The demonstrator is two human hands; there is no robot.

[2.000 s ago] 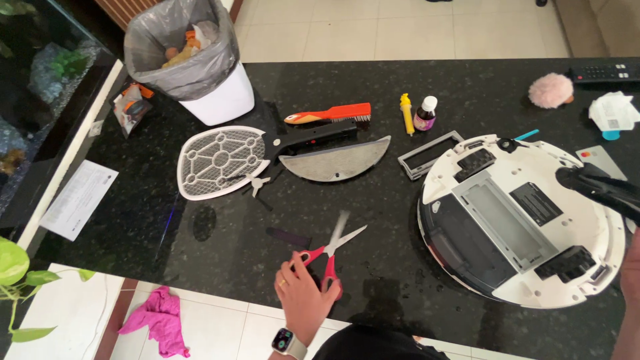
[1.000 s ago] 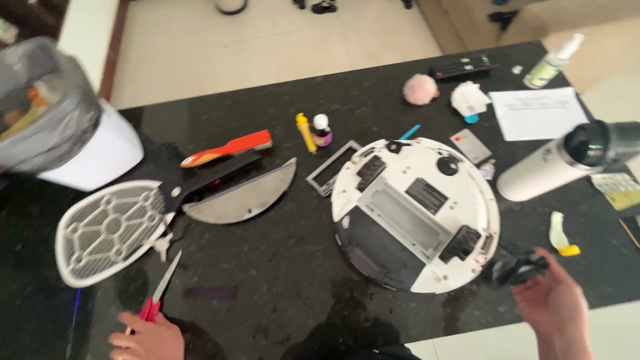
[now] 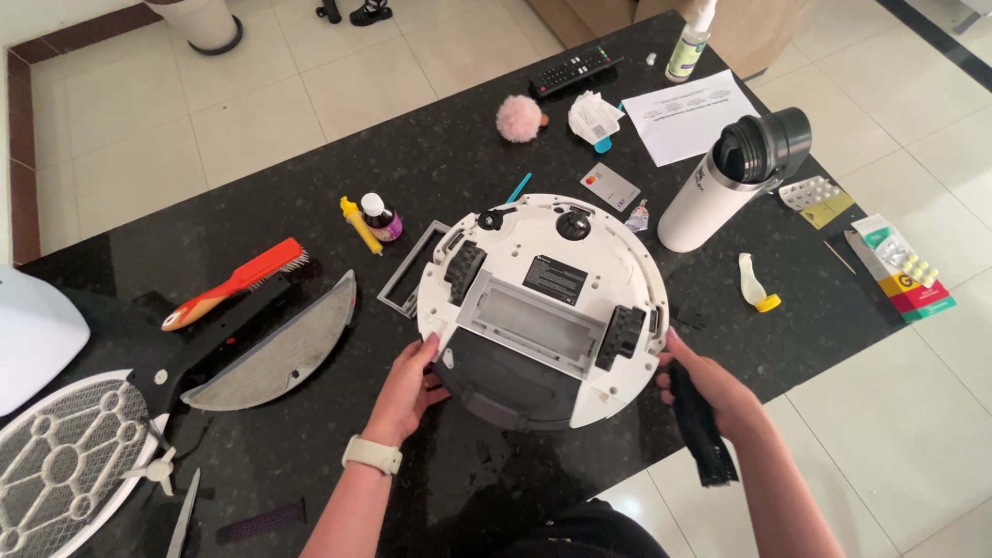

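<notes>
A white and dark robot vacuum lies upside down on the black stone counter, its underside with wheels and an empty brush bay showing. My left hand grips its lower left edge. My right hand touches its right edge and holds a black brush-like strip hanging below the palm. A grey plastic frame lies at the vacuum's upper left. A grey crescent mop pad and a red hairbrush lie further left. The scissors' blade shows at the bottom left.
A white bottle with a black lid stands right of the vacuum. Around it are a card, a paper sheet, blister packs and a yellow-capped tube. A small dark bottle, a remote and an electric swatter are also there.
My left hand has let go of the scissors and moved right to the vacuum's edge. My right hand, with the black item in it, now touches the vacuum. The view has shifted to the right.
</notes>
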